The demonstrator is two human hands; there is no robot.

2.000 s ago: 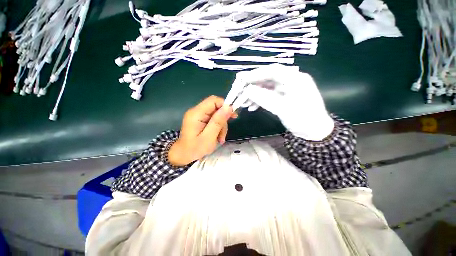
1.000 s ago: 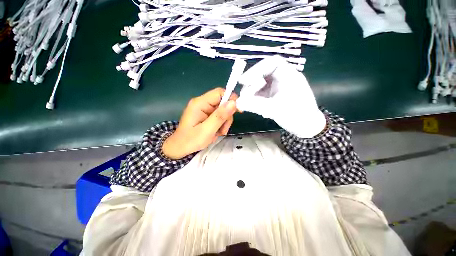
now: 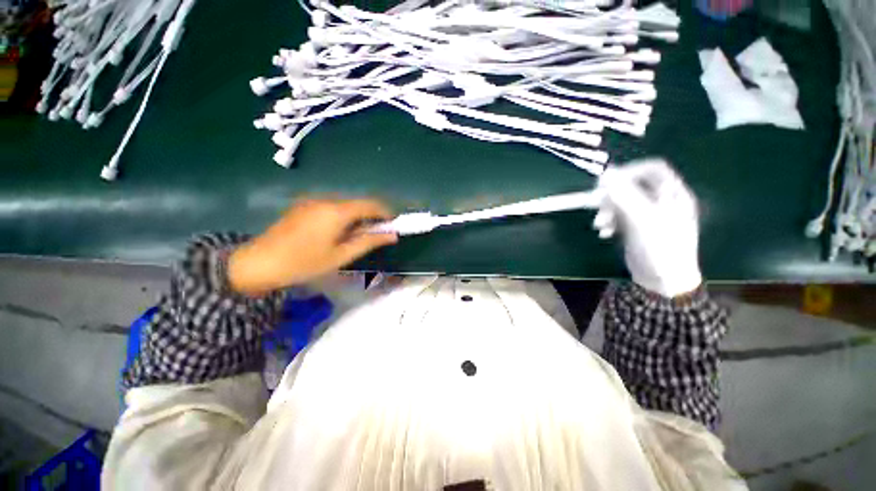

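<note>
A white cable assembly (image 3: 519,208) is stretched nearly level between my two hands, over the front of the dark-green bench. My bare left hand (image 3: 312,244) holds its left part, with a thicker white block showing just right of the fingertips. My right hand (image 3: 653,222), in a white glove, is closed on the right part; it is slightly blurred and hides that end. A pile of white cable assemblies (image 3: 471,88) lies behind, its connector ends pointing left and right.
Another cable bundle (image 3: 115,58) lies far left, with one lead sticking out forward. A looser bundle (image 3: 855,144) is at the far right. A crumpled white cloth or glove (image 3: 754,88) lies right of the centre pile. Blue stools or bins show below the bench at left.
My hands have moved apart, left hand to the left and right hand to the right. The cable between them is now stretched out. The view has shifted slightly.
</note>
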